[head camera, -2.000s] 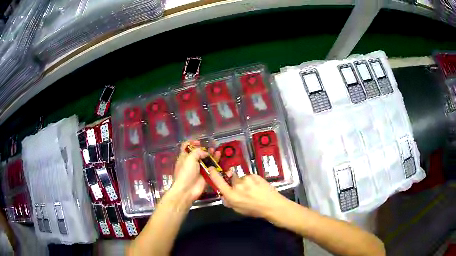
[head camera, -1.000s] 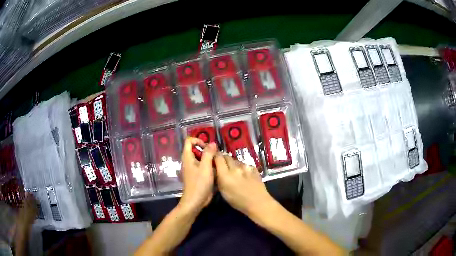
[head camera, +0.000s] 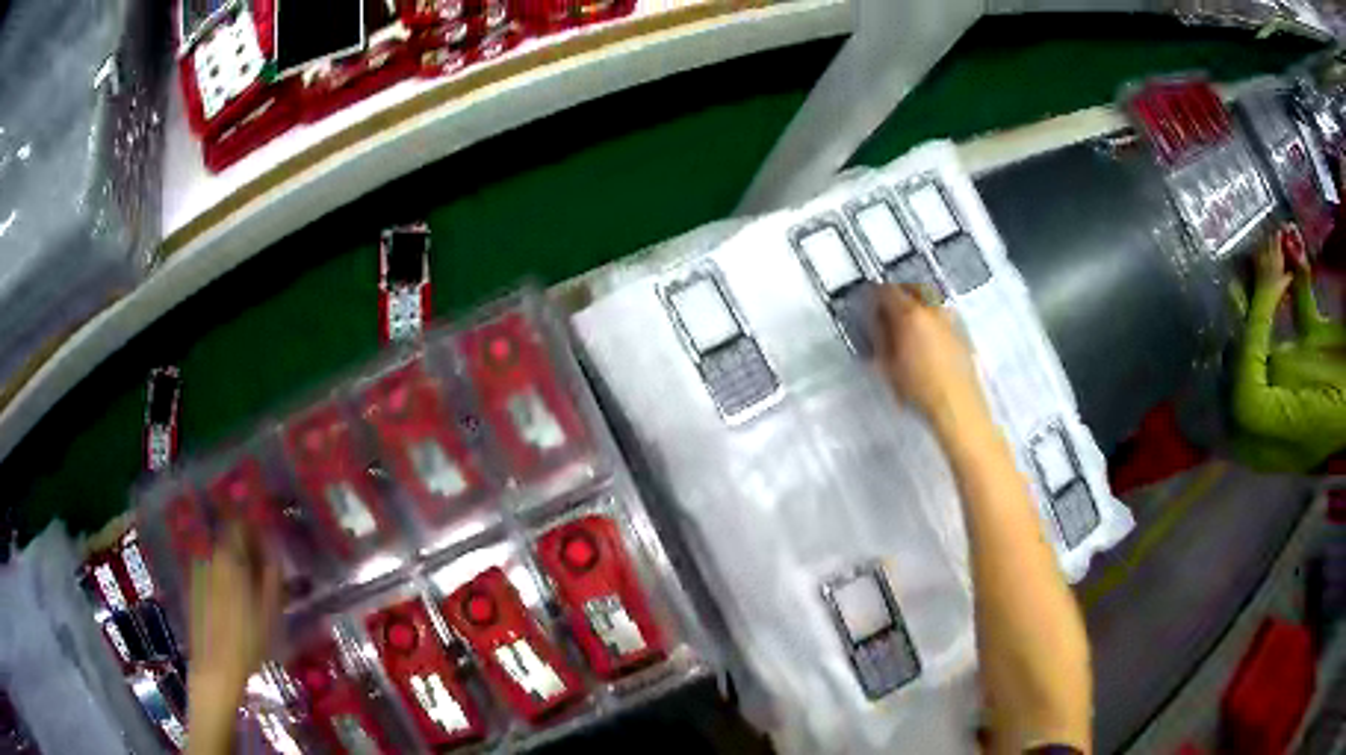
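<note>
A clear blister tray holds red phones rear side up, such as one red phone at its near right corner. A white front housing tray lies right of it with several dark-edged front housings. My right hand is over its far part, fingertips at the keypad end of a front housing; whether they grip it is hidden. My left hand is blurred over the left part of the blister tray; its fingers and any hold are unclear.
Two phone bodies, one at the left and one farther right, lie on the green belt. A raised shelf with red parts is beyond. A support post crosses the belt. Another person's green sleeve is far right.
The view has swung right. My hands have parted: the right went to the front housing tray, the left to the blister tray's left side. The phone they worked on is no longer between them.
</note>
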